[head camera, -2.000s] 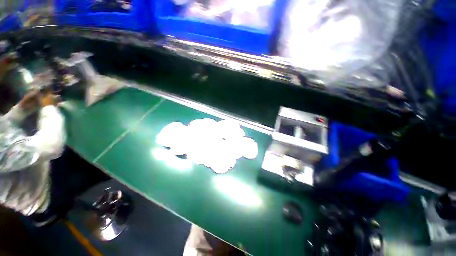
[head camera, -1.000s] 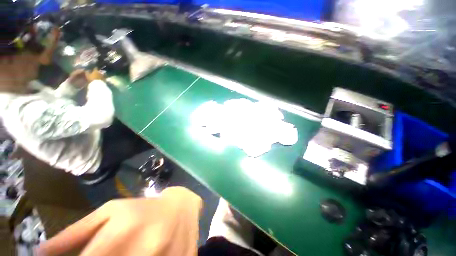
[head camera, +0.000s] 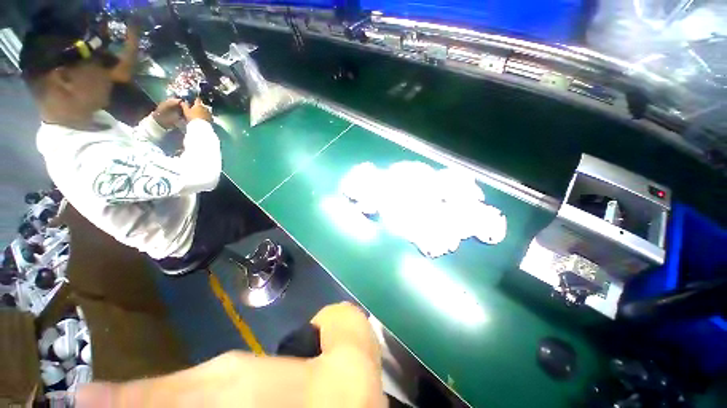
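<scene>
My left hand (head camera: 319, 370) reaches in from the lower left, blurred and cut off by the bottom edge. A dark rounded shape (head camera: 299, 341) shows against its upper side; I cannot tell whether the hand holds it. My right hand is not in view. Overexposed white parts (head camera: 430, 207) lie heaped on the green bench (head camera: 375, 275). A silver-grey screw feeder (head camera: 612, 177) stands to their right. One black round cover (head camera: 556, 357) lies apart in front of it, beside a pile of shiny black parts (head camera: 638, 382).
A blue bin (head camera: 692, 239) is at the right, with a thick black tool (head camera: 673, 303) across its front. A seated person in a white top (head camera: 135, 183) works at the far left. Below are a chrome stool base (head camera: 267, 275) and boxes of white-and-black units (head camera: 36, 255).
The view has swung left and down, so bench things sit further right. My left hand came into view, then shifted right, with the dark shape now showing beside it.
</scene>
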